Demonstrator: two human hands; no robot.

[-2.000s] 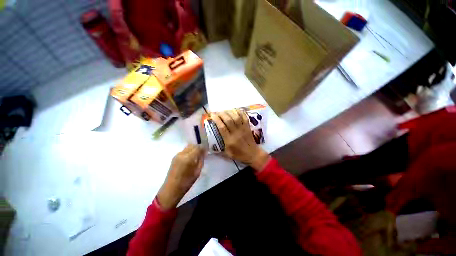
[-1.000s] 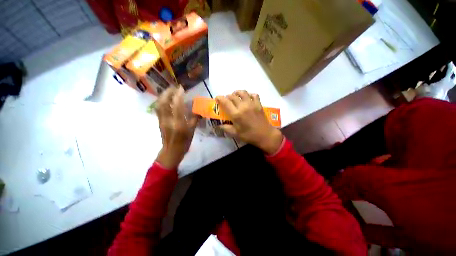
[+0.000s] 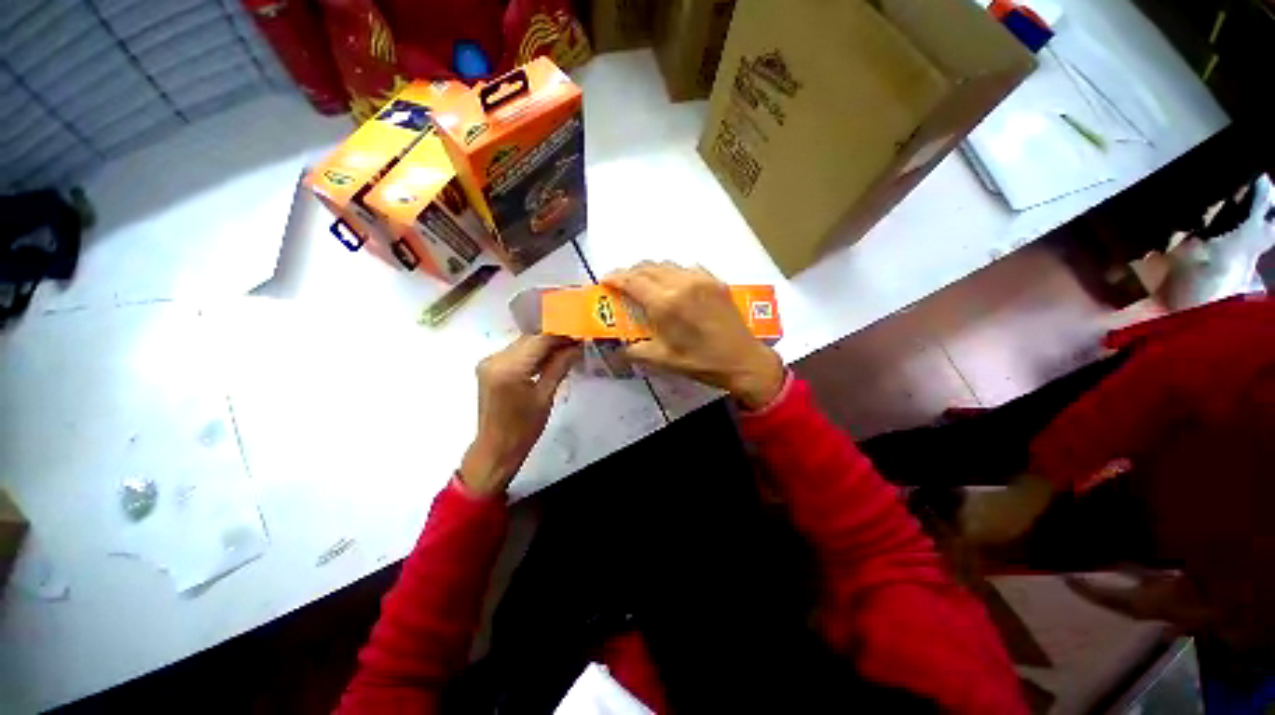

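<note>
An orange retail box (image 3: 576,312) lies near the bench's front edge, narrow orange side up, with a flap showing at its left end. My right hand (image 3: 685,328) is closed over the middle of the box and holds it. My left hand (image 3: 520,395) is at the box's left end, fingertips pinched on its lower corner or flap; what exactly lies between them is hidden. A slim greenish cutter or strip (image 3: 459,298) lies on the bench beyond my left hand.
Several orange and black boxes (image 3: 524,175) stand behind. An open brown carton (image 3: 825,119) stands behind right. A red bag (image 3: 434,42) is at the back. A white sheet (image 3: 210,531) lies left. A person in red (image 3: 1175,447) is at right.
The held box has turned from its white side to its orange narrow side up. My left hand dropped the dark-tipped tool, reached over the box end, then came down to its corner.
</note>
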